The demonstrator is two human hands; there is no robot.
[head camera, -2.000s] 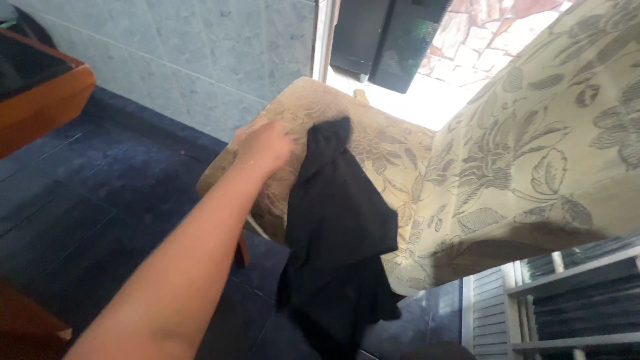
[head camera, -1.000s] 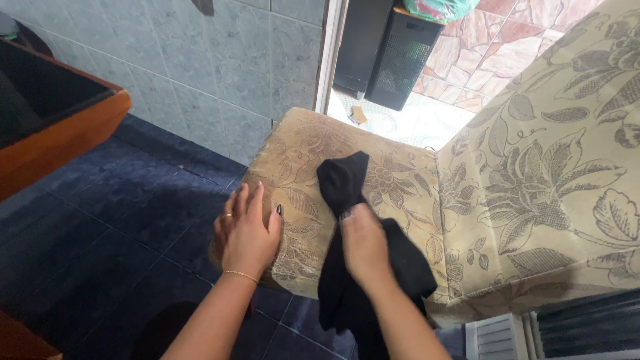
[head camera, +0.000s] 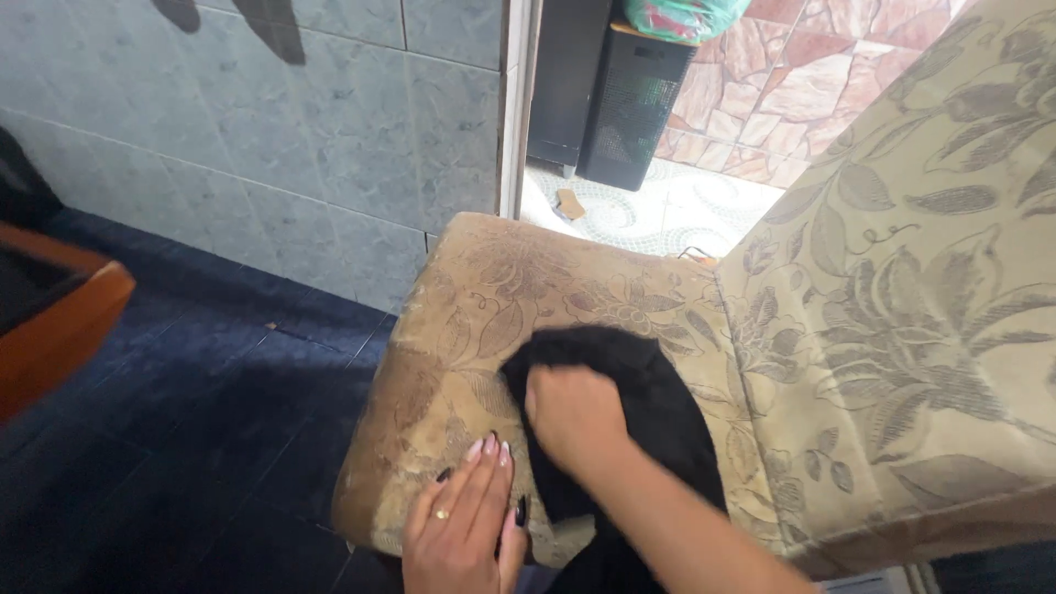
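Observation:
A chair seat (head camera: 511, 280) covered in beige floral fabric lies under both hands, its front part browner than the backrest (head camera: 924, 330). My right hand (head camera: 577, 417) is closed in a fist on a black cloth (head camera: 668, 404), which is spread over the seat and hangs off its near edge. Left of the cloth, my left hand (head camera: 466, 520) rests palm down on the near part of the seat, fingers extended, with a ring on one finger; it holds nothing.
An orange-brown wooden furniture edge (head camera: 74, 330) stands at the left above dark blue floor tiles (head camera: 214, 429). Grey wall tiles (head camera: 330, 115) end at a door frame (head camera: 516, 107). Beyond it are a black perforated bin (head camera: 639, 107) and a green plastic bag (head camera: 689, 16).
The black cloth, bunched upright in my right hand a second ago, now lies spread on the seat. My left hand has moved nearer the cloth, toward the seat's near edge.

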